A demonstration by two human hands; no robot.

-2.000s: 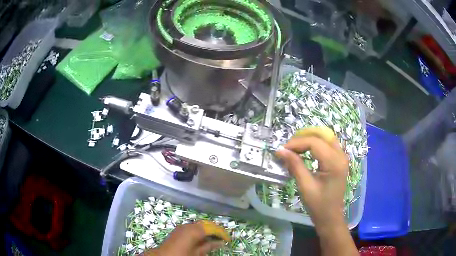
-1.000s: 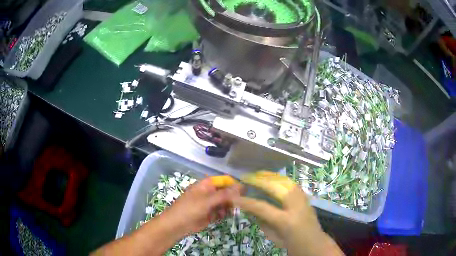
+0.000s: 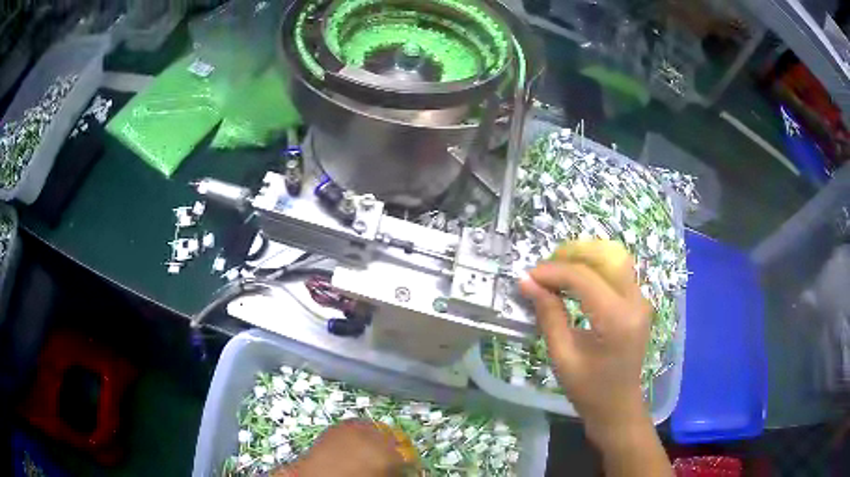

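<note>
My right hand (image 3: 601, 326), with yellow finger cots, has its thumb and fingertips pinched together at the silver insertion head (image 3: 477, 275) at the right end of the machine. Any part between the fingertips is too small to make out. My left hand (image 3: 349, 452) is at the bottom edge over the front parts bin (image 3: 216, 396), among white-and-green workpieces (image 3: 280, 391). Its fingers are partly hidden and blurred, so its grip does not show.
The vibratory bowl feeder (image 3: 391, 140) holds green pieces behind the pneumatic slide (image 3: 312, 228). The right-hand parts bin (image 3: 671, 373) is heaped with workpieces, beside a blue lid (image 3: 718, 345). Bags of green pieces (image 3: 168, 116) and loose white parts (image 3: 186, 244) lie left.
One second ago both hands were together over the front bin. My right hand has moved up to the insertion head, and my left hand is lower over the bin. The camera view has also shifted.
</note>
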